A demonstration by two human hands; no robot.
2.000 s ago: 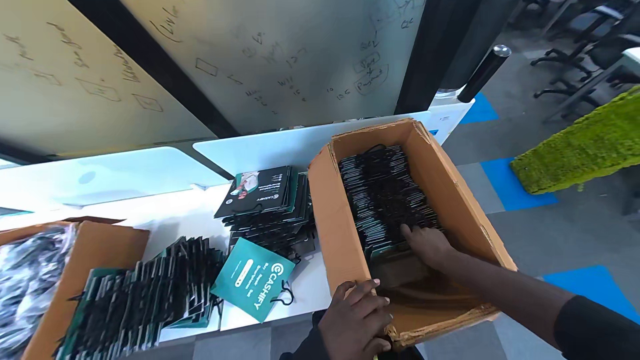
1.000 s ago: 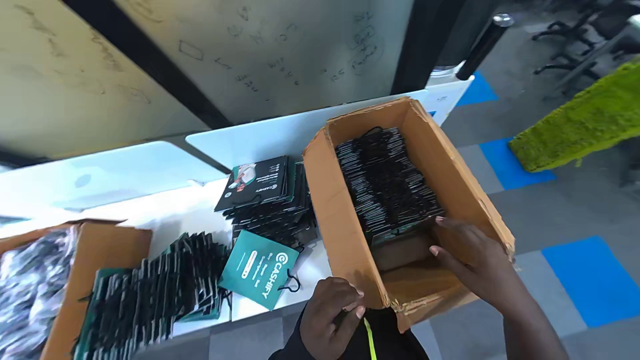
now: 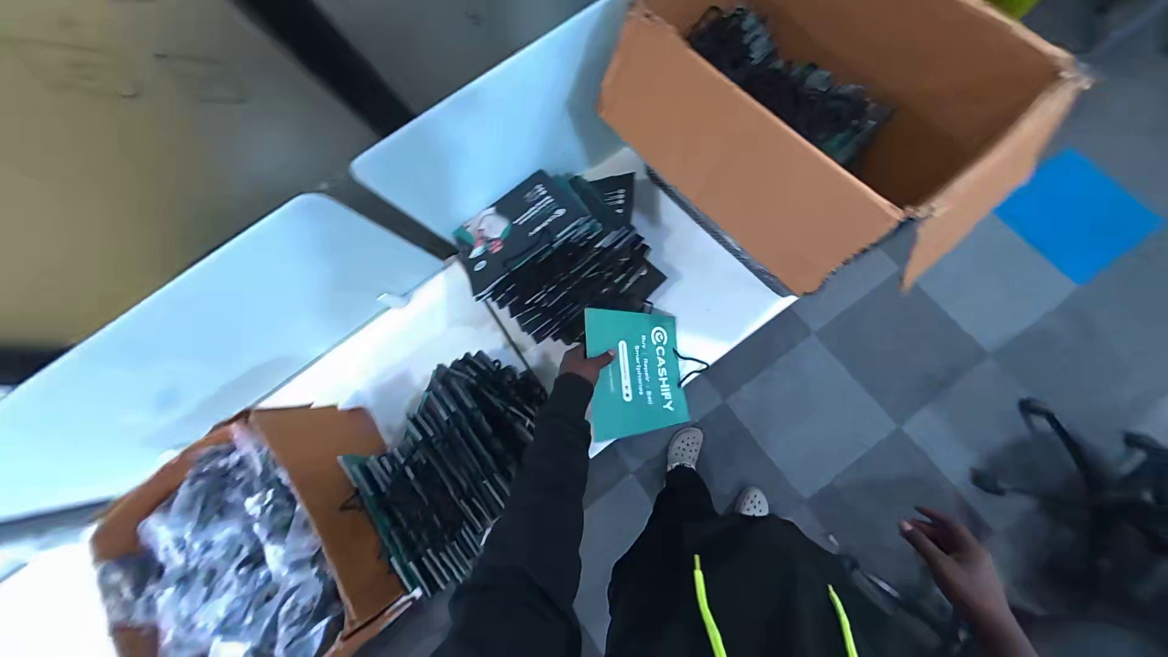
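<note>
My left hand (image 3: 587,365) grips the edge of a teal paper bag (image 3: 636,374) with black cord handles, held at the table's front edge. Just behind it lies a fanned pile of black and teal bags (image 3: 566,251). A longer row of bags (image 3: 452,465) leans together to the left. My right hand (image 3: 949,547) hangs over the floor at the lower right, its fingers apart, touching nothing. Beyond, at the upper right, a large open cardboard box (image 3: 748,164) holds more dark bags (image 3: 794,87) toward its far end.
A second cardboard box (image 3: 319,511) full of clear plastic-wrapped items (image 3: 242,547) stands at the lower left. White upright panels (image 3: 493,119) line the back of the white table (image 3: 703,283). A chair base (image 3: 1077,474) stands on the tiled floor at the right.
Both hands have left the large box. My left hand has moved to the teal bag and taken hold of it; my right hand is now over the floor. The view has turned strongly.
</note>
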